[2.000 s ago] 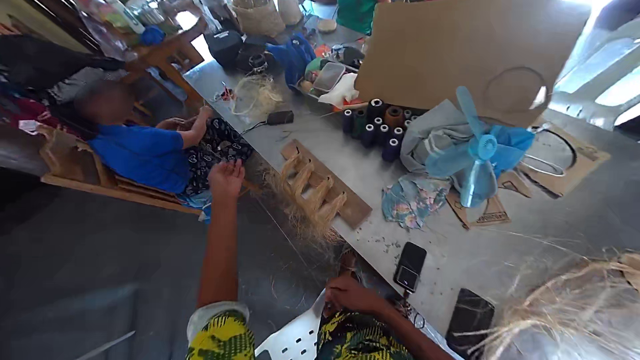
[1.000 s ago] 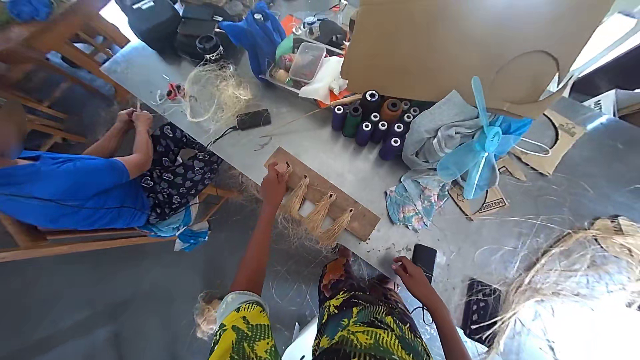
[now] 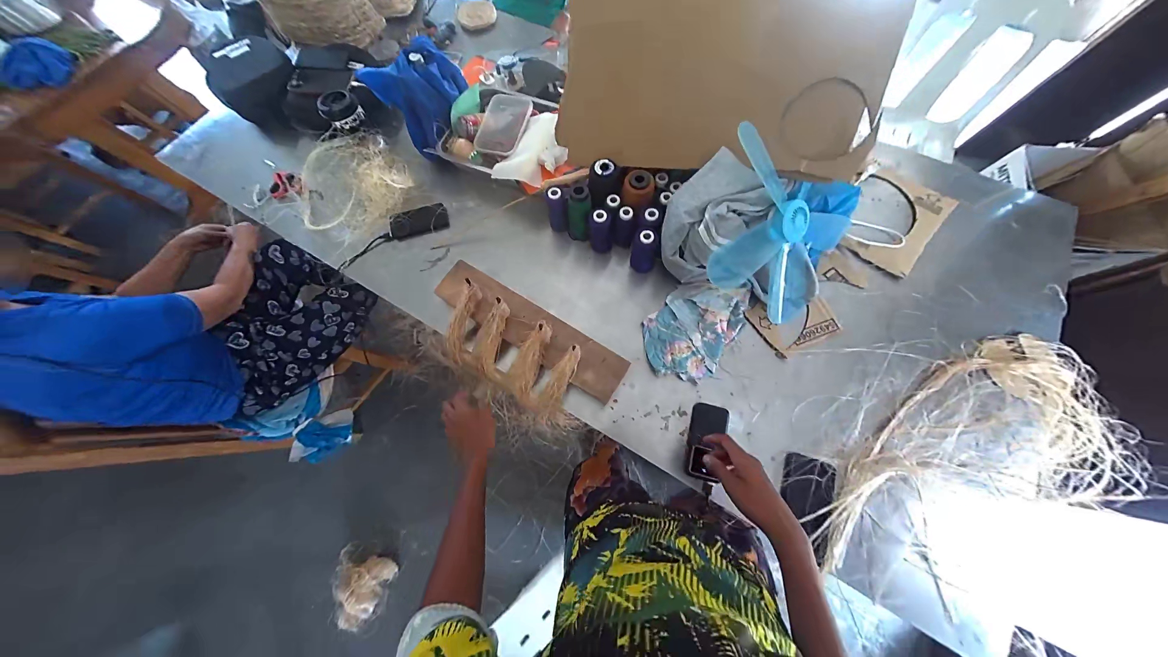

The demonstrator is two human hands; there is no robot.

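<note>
My left hand (image 3: 469,427) is just off the table's near edge, at the loose lower ends of pale fibre bundles (image 3: 525,365); whether it grips any strands I cannot tell. Several such bundles hang from holes in a wooden board (image 3: 598,370) lying along that edge. My right hand (image 3: 737,470) touches the lower part of a black phone (image 3: 708,427) on the table, its fingers bent over it. A cable runs from the phone's lower end. A second dark phone (image 3: 807,493) lies to the right, partly beside loose fibres.
On the metal table (image 3: 511,237) are thread spools (image 3: 624,225), a blue fan (image 3: 790,222), crumpled cloth (image 3: 695,330), a cardboard sheet (image 3: 721,82) and a large fibre heap (image 3: 1022,420). A person in blue (image 3: 109,356) sits at the left. A fibre tuft (image 3: 363,584) lies on the floor.
My left hand has moved from the board's left end, one second ago, to the lower ends of the fibres. My right hand has come onto the phone. The view has shifted.
</note>
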